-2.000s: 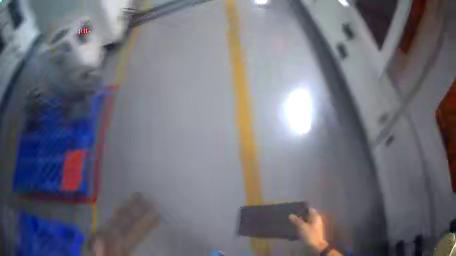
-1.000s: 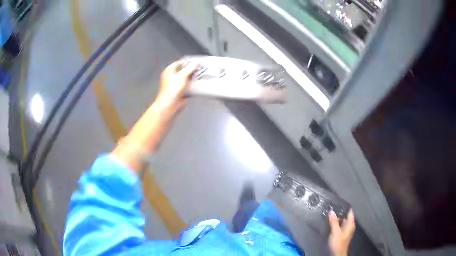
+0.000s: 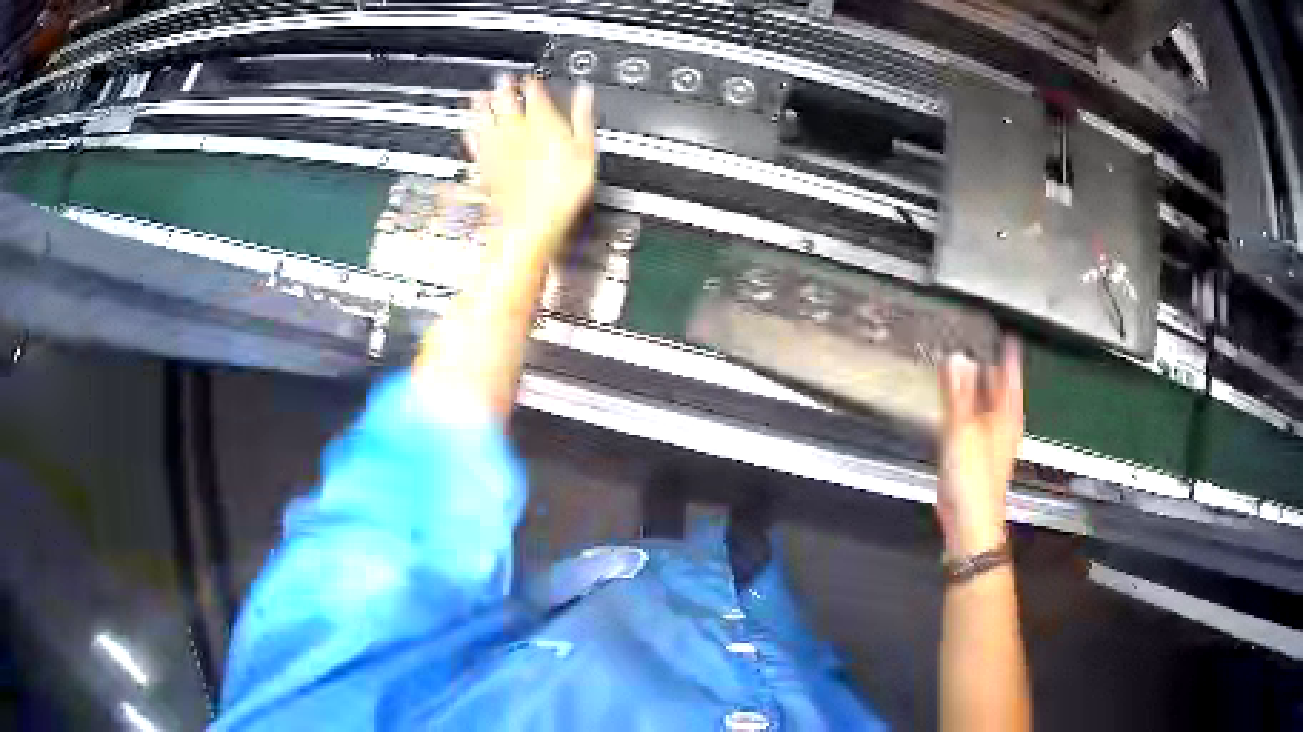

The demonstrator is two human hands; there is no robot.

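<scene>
My left hand (image 3: 532, 155) is over the rails with its fingers apart. Its fingertips are at the left end of a dark fixture plate (image 3: 679, 112) with several round rings, which lies along the rails; whether they touch it is unclear. My right hand (image 3: 983, 393) grips the right end of another fixture plate (image 3: 843, 343), which is blurred and tilted over the green surface. Shorter metal fixtures (image 3: 429, 236) lie on the green surface on both sides of my left forearm, which partly covers them.
The green surface (image 3: 215, 208) runs across the view between long silver rails (image 3: 686, 422). A flat grey metal plate (image 3: 1000, 215) with a slot stands over the rails at the right. My blue sleeve and front fill the lower middle.
The view has turned from the floor and cabinet side to the line. My left hand has let go of its plate. My right hand still holds its plate, now over the green surface.
</scene>
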